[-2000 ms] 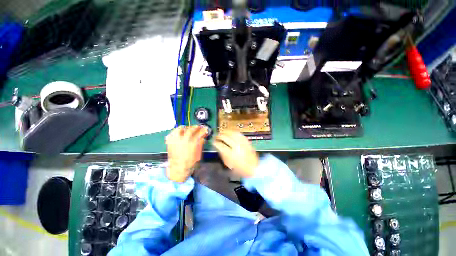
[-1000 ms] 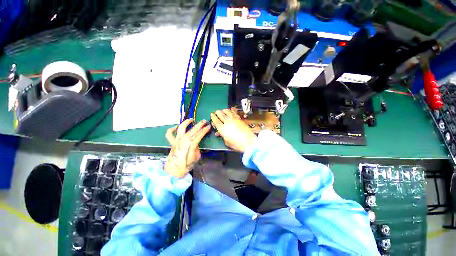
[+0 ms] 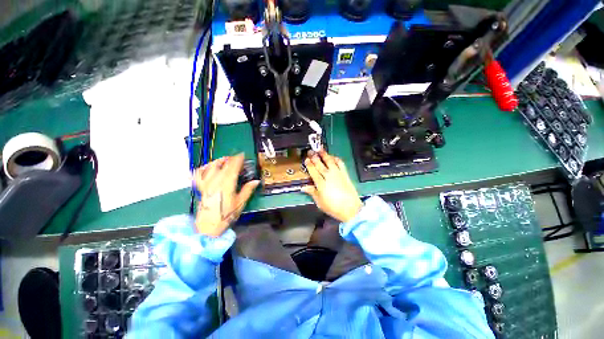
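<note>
The left test fixture [image 3: 291, 179] stands on the bench with its black head tilted up and its tan base plate exposed below white-tipped fittings. My bare left hand [image 3: 222, 192] is just left of the base plate, its thumb and fingers around a dark round housing [image 3: 249, 171] on the mat; whether it grips the housing is unclear. My bare right hand [image 3: 331, 185] rests its fingertips at the right end of the base plate, under the right fitting. Anything under those fingertips is hidden.
The right fixture [image 3: 397, 165] has a red handle [image 3: 501, 86]. The blue tester [image 3: 357, 56] is behind. Paper [image 3: 139, 132] and a tape dispenser [image 3: 40, 192] lie left. Blister trays stand lower left [image 3: 112, 281] and lower right [image 3: 503, 218]; another full tray [image 3: 556, 122] is far right.
The view has shifted. My right hand has moved from left of the base plate to its right end. My left hand stays on the left side, beside the dark housing.
</note>
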